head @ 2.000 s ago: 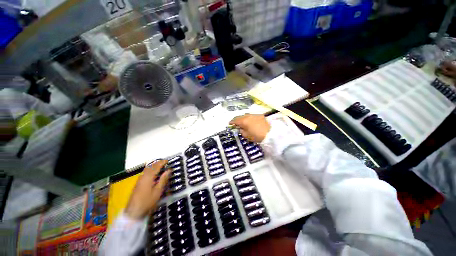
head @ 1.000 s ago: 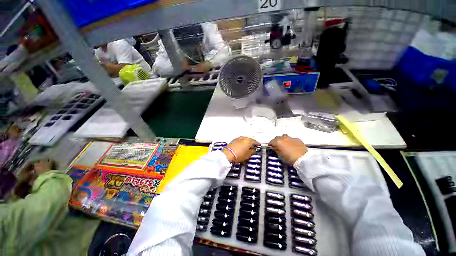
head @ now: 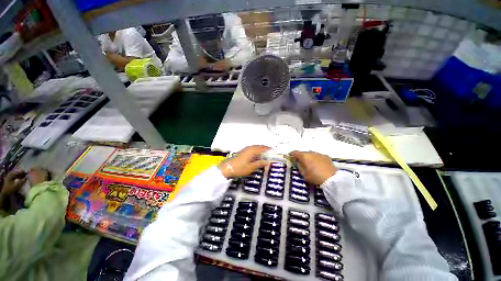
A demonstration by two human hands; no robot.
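A white tray holds columns of glossy black oblong parts in two rows of pockets. My left hand is at the tray's back edge, fingers stretched to the right over the back-row columns. My right hand is just right of it, fingers curled down over the back-row parts. The fingertips of both hands are close together, with a small pale gap between them. Whether either hand pinches a part is too small and blurred to tell.
Behind the tray is a white board with a fan, clear dish and clear bag. A yellow strip crosses the right side. Printed cardboard and a green-sleeved person are left. Another tray is right.
The view has swung left since the first frame. My left hand went from the tray's left side to beside my right hand. Over the last second, its fingers have flattened and it has shifted slightly left.
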